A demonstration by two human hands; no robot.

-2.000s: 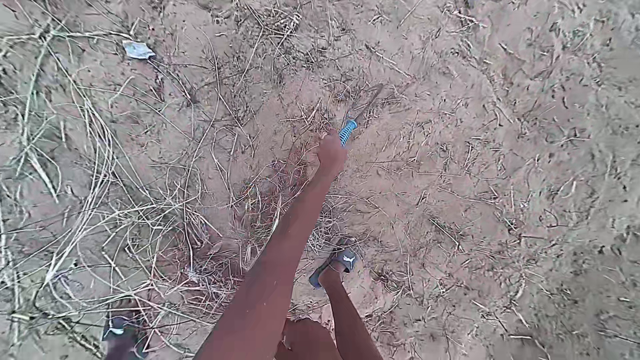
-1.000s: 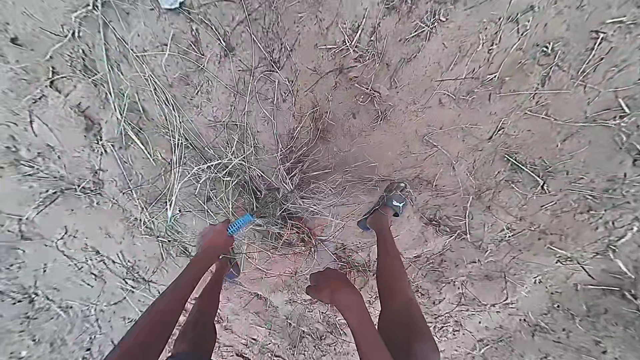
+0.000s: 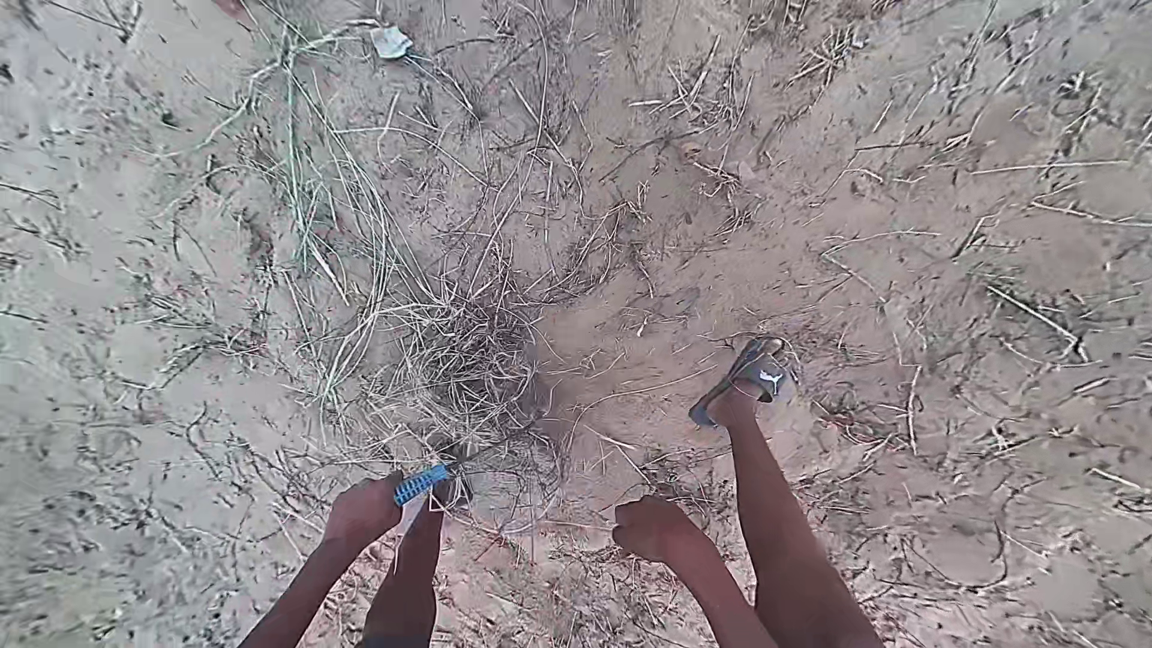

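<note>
My left hand (image 3: 364, 513), at the lower left, is closed around the blue handle (image 3: 420, 484) of a hand tool. A thin dark blade seems to run from the handle toward the right, partly lost among stems. Just beyond it lies a tangled heap of dry grass and thin stems (image 3: 459, 360), with longer pale green stems (image 3: 310, 180) trailing to the upper left. My right hand (image 3: 661, 529) is curled into a fist over the soil, right of the heap and apart from it. Nothing shows in it, though its palm is hidden.
My right foot, in a dark slide sandal (image 3: 765, 378), stands right of the heap. My left foot (image 3: 450, 490) is partly hidden behind the blue handle and stems. A pale flat scrap (image 3: 391, 42) lies at the upper left. Dry twigs (image 3: 1035, 315) litter the sandy soil.
The hand with the blue-handled tool was stretched out ahead two seconds ago and is now drawn back near my left foot. My right hand, not seen then, has come into view.
</note>
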